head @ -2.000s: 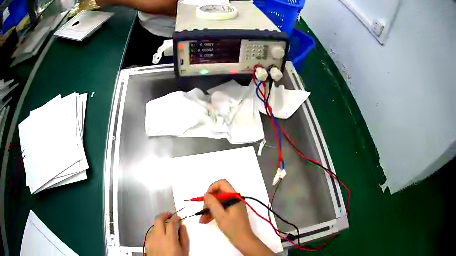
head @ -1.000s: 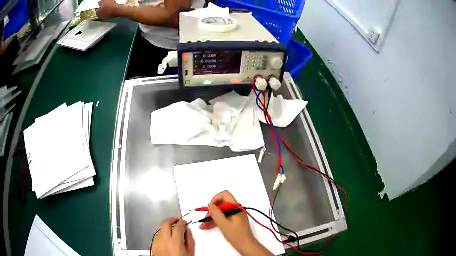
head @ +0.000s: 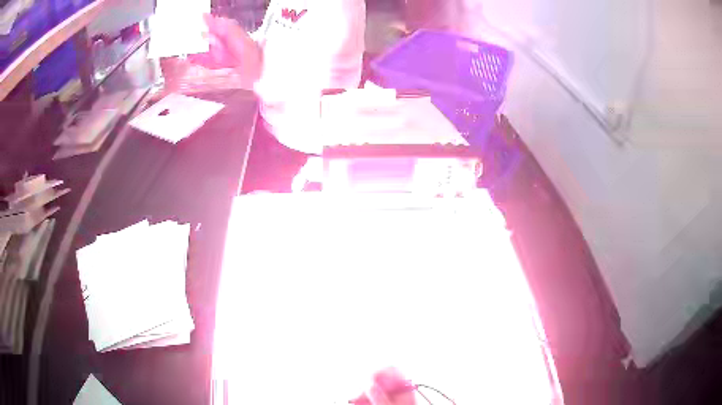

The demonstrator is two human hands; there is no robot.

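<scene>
The light box (head: 348, 293) glares white and washes out most of its surface; the panel and the cloth cannot be made out. My right hand (head: 388, 386) is at the bottom edge, small, pale and partly cut off. A thin dark cable (head: 431, 389) curves from it to the right. What its fingers hold is lost in the glare. My left hand is not visible. The bench tester (head: 396, 170) stands at the far end of the light box, its display overexposed.
A fanned panel stack (head: 136, 285) lies on the bench at the left, with another panel (head: 176, 116) farther back. A person (head: 309, 71) ahead raises a white sheet (head: 180, 28). A crate (head: 451, 75) stands behind the tester. A wall (head: 625, 198) is at the right.
The light box has turned glaring white and the picture pinkish. The view has shifted, so things sit lower. My left hand has gone from view. The person ahead now raises a sheet.
</scene>
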